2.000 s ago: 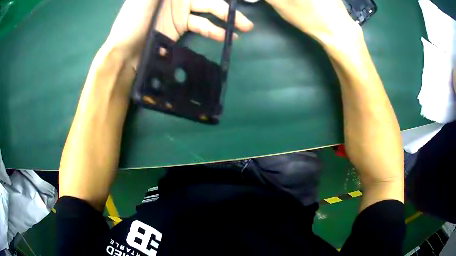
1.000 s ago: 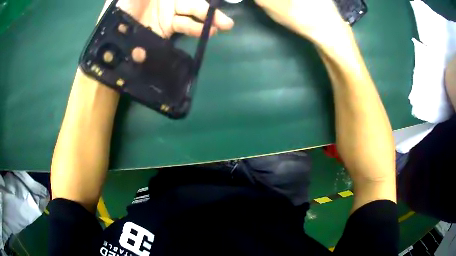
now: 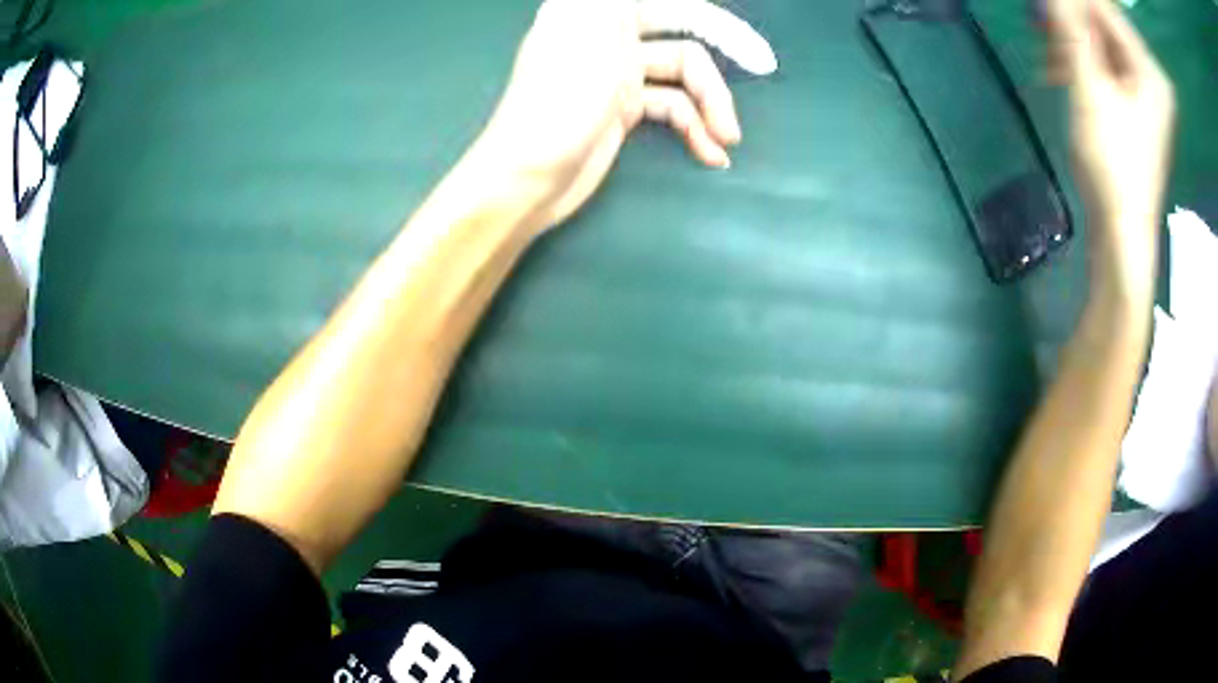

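Observation:
A black phone middle frame (image 3: 1022, 227) lies on the green table at the upper right, its dark solid panel towards me and its open window showing green. My left hand (image 3: 655, 87) is raised over the table at top centre, left of the frame, fingers apart and slightly curled, holding nothing visible. A white finger cot (image 3: 741, 43) covers one of its fingers. My right hand (image 3: 1109, 80) is blurred at the top right, just right of the frame and apart from its panel end. Whether its fingers hold anything cannot be told.
The green table (image 3: 748, 400) curves in front of me. White cloths (image 3: 1175, 380) lie at the right edge, beyond my right forearm. At the far left, thin black outlines (image 3: 38, 134) lie over white material. A neighbouring person's pale sleeve (image 3: 60, 467) shows at the lower left.
The black frame held in my left hand earlier is no longer there. My left hand has moved right; my right hand is further right. The view has shifted, showing a frame flat on the table.

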